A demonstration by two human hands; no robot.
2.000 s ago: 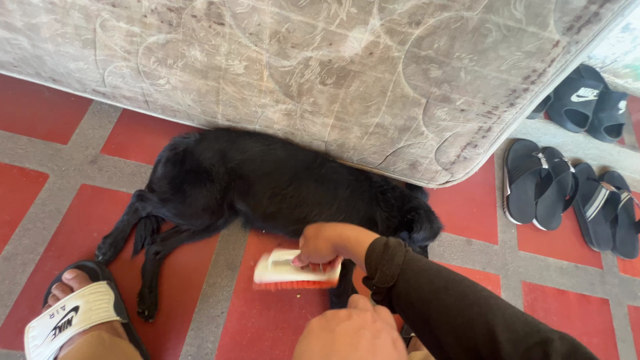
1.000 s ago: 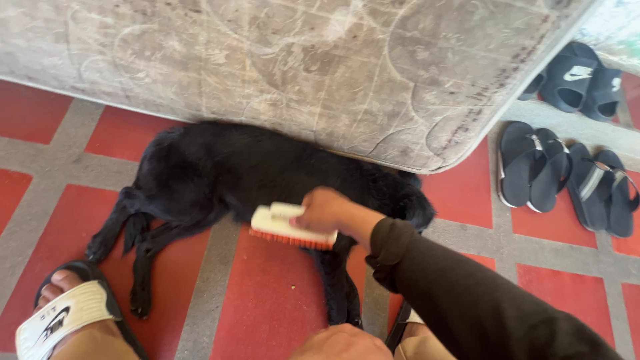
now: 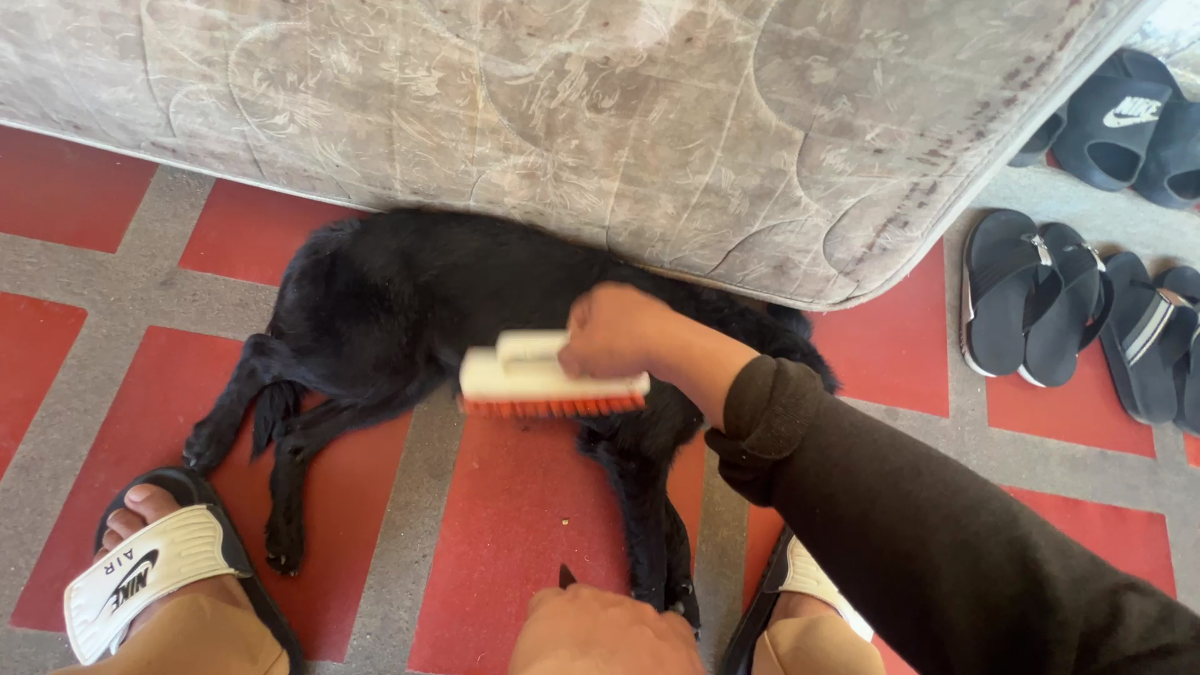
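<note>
A black dog point(image 3: 403, 291) lies on its side on the floor against an upright mattress. My right hand point(image 3: 623, 333), coming from a dark rolled sleeve, grips the handle of a white scrub brush point(image 3: 553, 375) with orange bristles, held over the dog's belly and chest. The brush is slightly blurred; whether its bristles touch the fur I cannot tell. My left hand point(image 3: 605, 633) is at the bottom edge near the dog's front paws, seen from the back. A small dark tip shows beside it, and its fingers are mostly hidden.
A stained, patterned mattress point(image 3: 562, 122) stands behind the dog. Black flip-flops point(image 3: 1003, 295) and black slides point(image 3: 1116, 122) lie at the right. My feet, in white-strapped slides point(image 3: 155, 581), are on either side of the dog's legs on the red and grey floor point(image 3: 525, 487).
My right hand holds the brush throughout, near the dog's belly and chest. My left hand, nearer the right hand two seconds ago, is now lower, by the dog's front paws.
</note>
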